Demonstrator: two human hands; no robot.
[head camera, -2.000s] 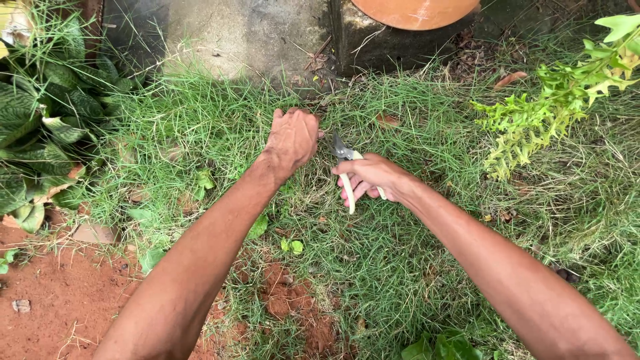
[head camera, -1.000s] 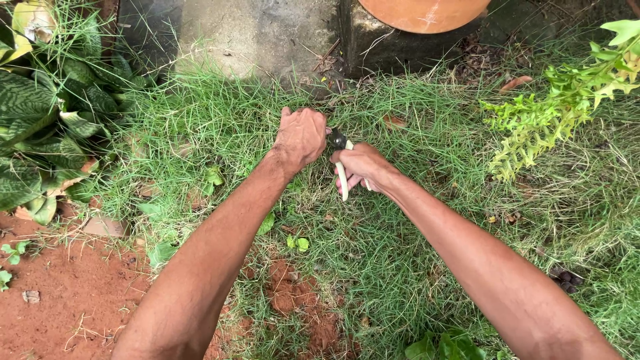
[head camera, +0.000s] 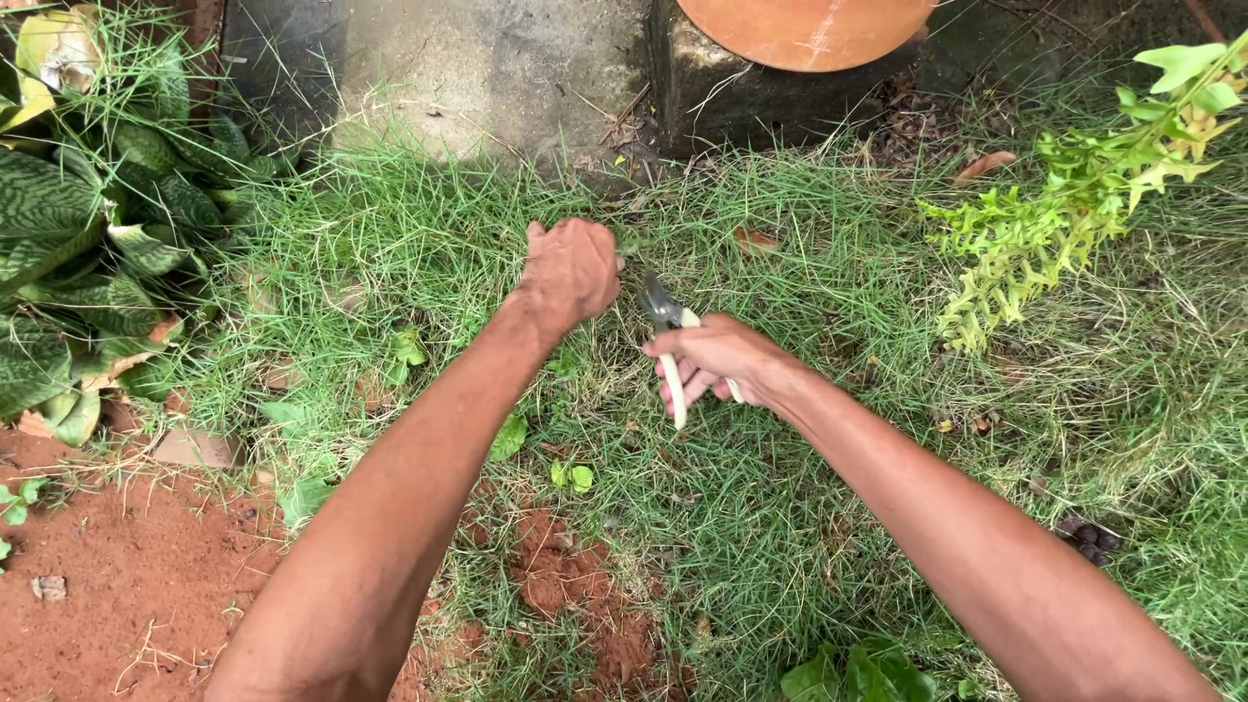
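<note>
My right hand (head camera: 707, 361) is closed around the pale handles of a pair of pruning shears (head camera: 667, 308), whose metal blades point up and left. Just left of the blade tips, my left hand (head camera: 573, 265) is closed low in the green grass (head camera: 439, 234); its fingers are curled under and blades of grass show around it, so what they grip is mostly hidden. The two hands are apart, with a short gap of grass between them.
A concrete slab (head camera: 497, 73) and a block (head camera: 760, 102) bearing a round terracotta piece (head camera: 819, 24) border the grass at the top. Broad-leaved plants (head camera: 58, 224) stand left, above red soil (head camera: 136, 575). A light-green leafy stem (head camera: 1082, 195) hangs at right.
A second ago the shears' blades were against my left hand; now my right hand and the shears are slightly lower and away from it. My left hand stays at nearly the same patch.
</note>
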